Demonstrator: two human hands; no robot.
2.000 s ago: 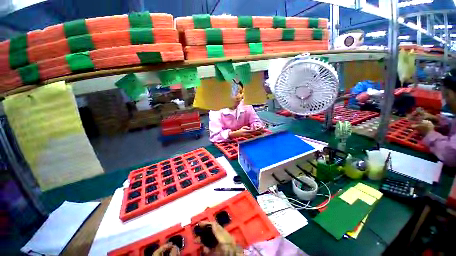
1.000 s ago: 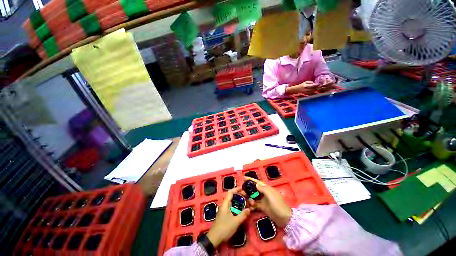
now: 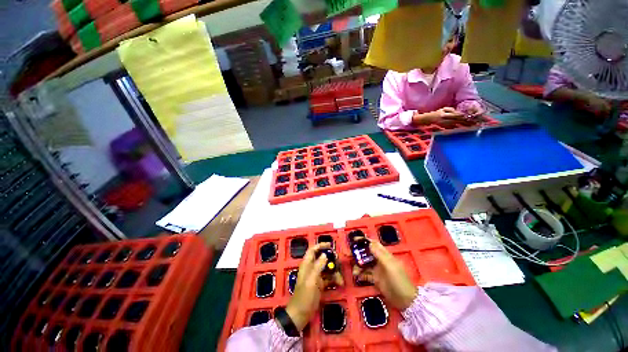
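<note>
The red-orange working tray (image 3: pixel 427 237) lies in front of me, with black square watch units in many pockets and several pockets empty at its right. My left hand (image 3: pixel 310 285) holds a watch unit (image 3: pixel 328 261) that shows a small yellow glow. My right hand (image 3: pixel 389 275) holds another watch unit (image 3: pixel 361 251) with bright white marks on its lit screen. Both hands are bare, side by side above the tray's middle, and hide some pockets.
A full tray (image 3: pixel 334 184) lies beyond on white paper (image 3: pixel 258 218). Stacked trays (image 3: pixel 189 289) stand at left. A pen (image 3: pixel 403 200), a small black object (image 3: pixel 416 189), a blue-topped box (image 3: pixel 503 158) and a white cable coil (image 3: pixel 539 227) are at right. A person in pink sits opposite.
Since one second ago, the two units have moved slightly apart. Their green glow is gone; the left now glows yellow and the right shows white marks. The view has shifted a little.
</note>
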